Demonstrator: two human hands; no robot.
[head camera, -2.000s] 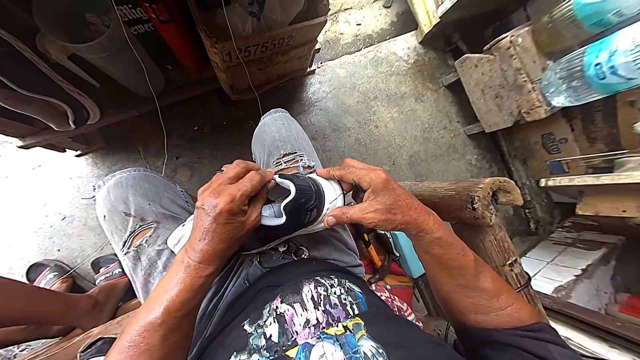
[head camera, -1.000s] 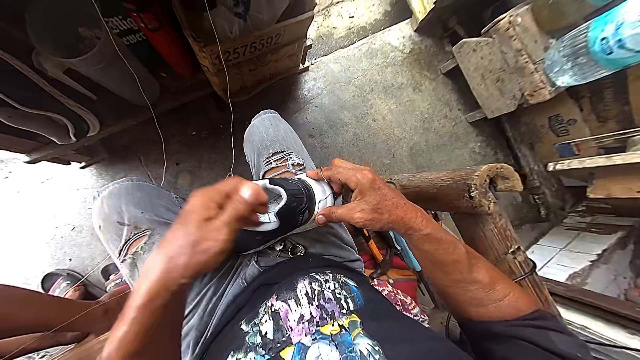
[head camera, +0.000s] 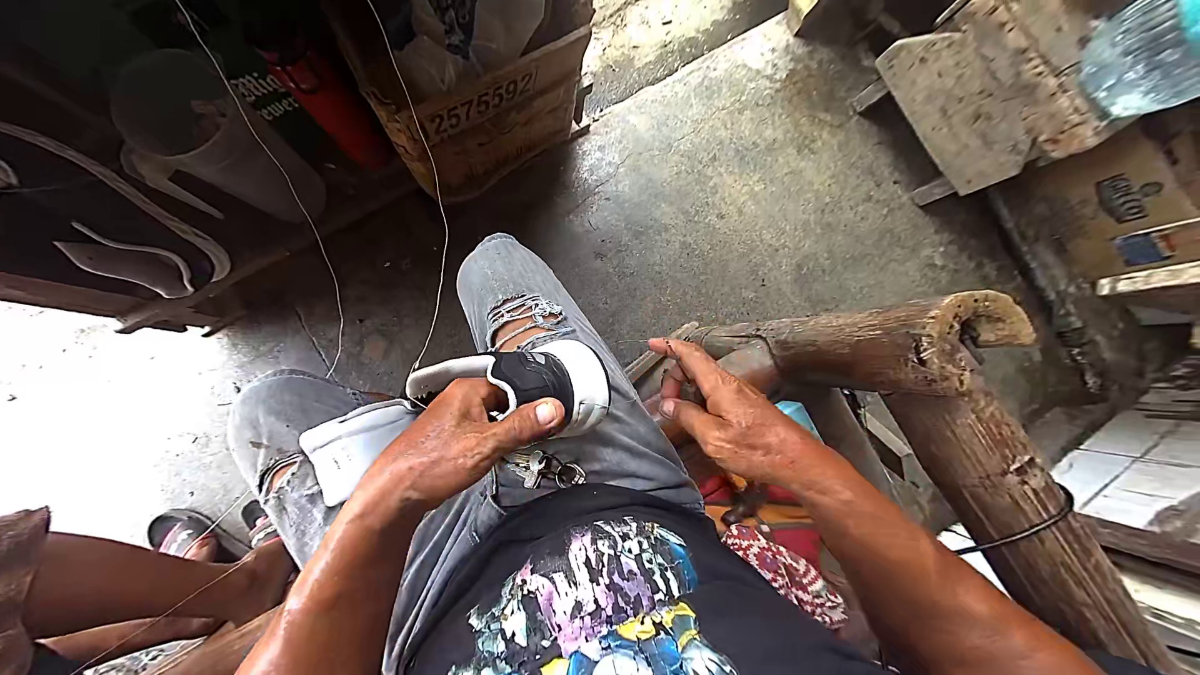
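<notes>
A black and white shoe (head camera: 534, 380) lies on its side across my thighs, its white heel toward the right. My left hand (head camera: 473, 422) grips it by the collar, thumb on top and fingers inside the opening. A thin thread (head camera: 439, 225) runs up from the shoe, and another thread (head camera: 300, 197) hangs to its left. My right hand (head camera: 717, 398) is apart from the shoe, to its right, with fingers curled and a fine strand by the fingertips. Whether it pinches that strand, I cannot tell. A ring of keys (head camera: 553, 469) hangs below the shoe.
A rough wooden armrest (head camera: 844, 347) stands close to my right hand. At the upper left are a cardboard box (head camera: 506, 112) and a plastic pitcher (head camera: 225, 159). Plastic bottles (head camera: 1144, 61) lie upper right. Another person's legs (head camera: 141, 581) are at the lower left.
Two seconds ago both hands were on the shoe. My right hand has let go and moved off to the right. My left hand, raised and blurred one second ago, is on the shoe.
</notes>
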